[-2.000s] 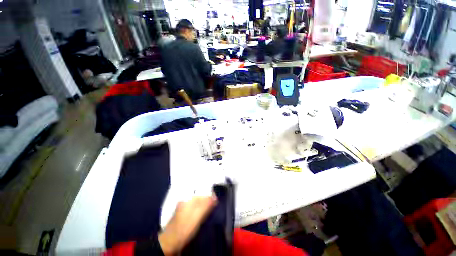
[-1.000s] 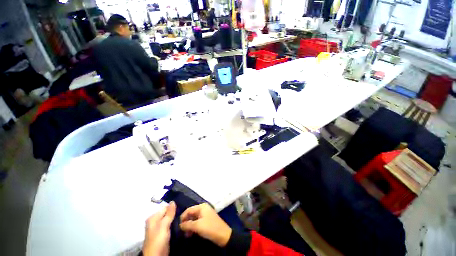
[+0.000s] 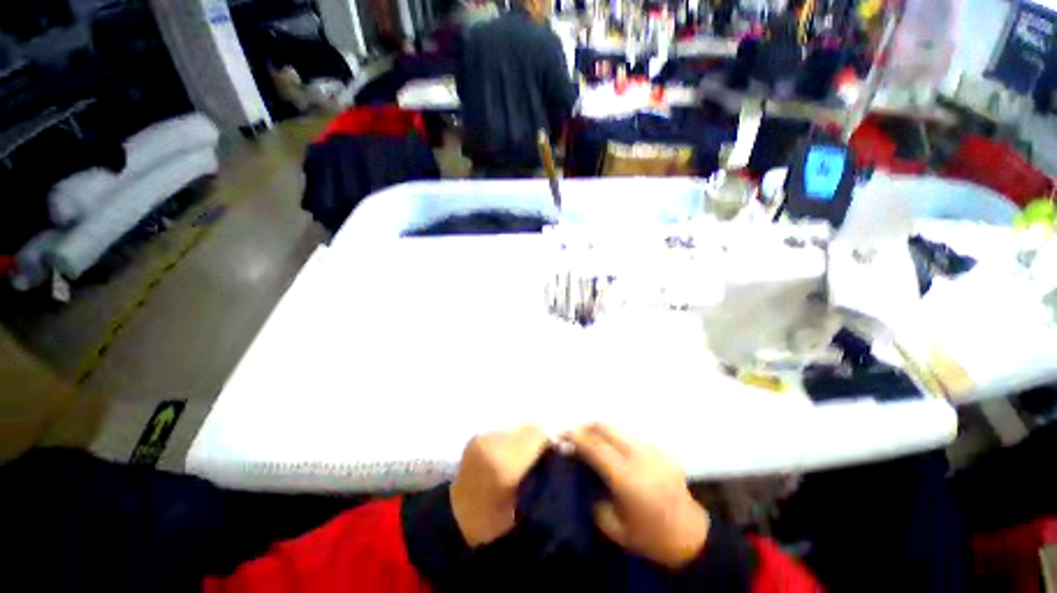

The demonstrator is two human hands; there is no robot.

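Note:
A dark navy cloth piece (image 3: 559,505) hangs between my two hands at the table's front edge. My left hand (image 3: 496,481) is closed on its left side and my right hand (image 3: 643,492) on its right side. The fingertips of both hands nearly meet at the top of the cloth, where a small light spot shows. The lower part of the cloth runs into my lap and blends with other dark cloth. The white sewing machine (image 3: 753,324) stands on the white table (image 3: 371,359) beyond my hands, its needle end blurred.
Yellow snips (image 3: 762,380) and a flat black rectangle (image 3: 860,383) lie by the machine base. A brown rod (image 3: 548,170) stands behind the needle end. Dark cloth (image 3: 481,222) lies in the pale blue trough. A person in dark clothes (image 3: 514,87) is beyond the table.
The view has swung left. Both hands have come together at the table's front edge, holding up the dark cloth, which lay partly on the table one second ago.

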